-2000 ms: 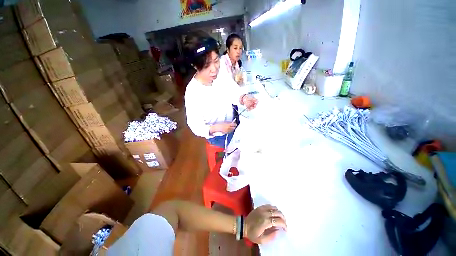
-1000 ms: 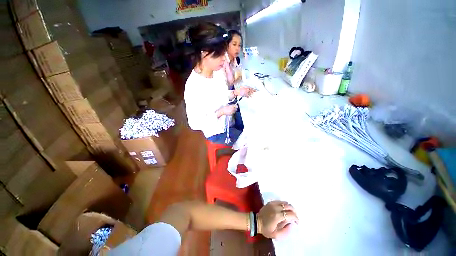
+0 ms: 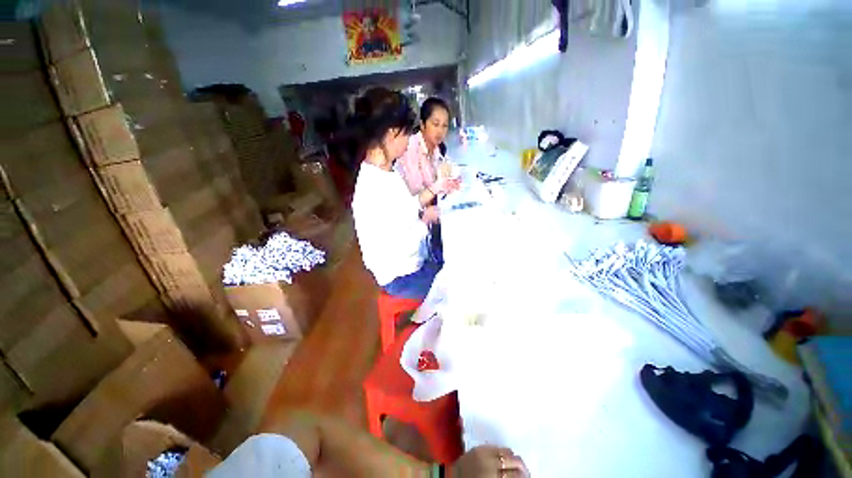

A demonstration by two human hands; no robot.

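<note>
My left hand [image 3: 495,462] lies at the near edge of the white bench [image 3: 551,373], cut off by the bottom of the picture. A ring shows on a finger and a dark band on the wrist. Whether the hand holds anything is hidden. My right hand is out of the picture. A fanned bundle of grey-white cables [image 3: 668,303] lies on the bench to the right. Two black curved items [image 3: 701,401] lie nearer, at the lower right; the nearer one is partly cut off.
A red stool [image 3: 411,401] with a white plastic bag [image 3: 428,359] stands left of the bench. Two people [image 3: 388,219] sit farther along. A carton [image 3: 266,308] heaped with white cables and open cartons [image 3: 140,387] stand left. A green bottle [image 3: 641,191] stands by the wall.
The view has tilted up, so my left hand sits lower and is now cut off. The nearer seated person has turned towards the other person.
</note>
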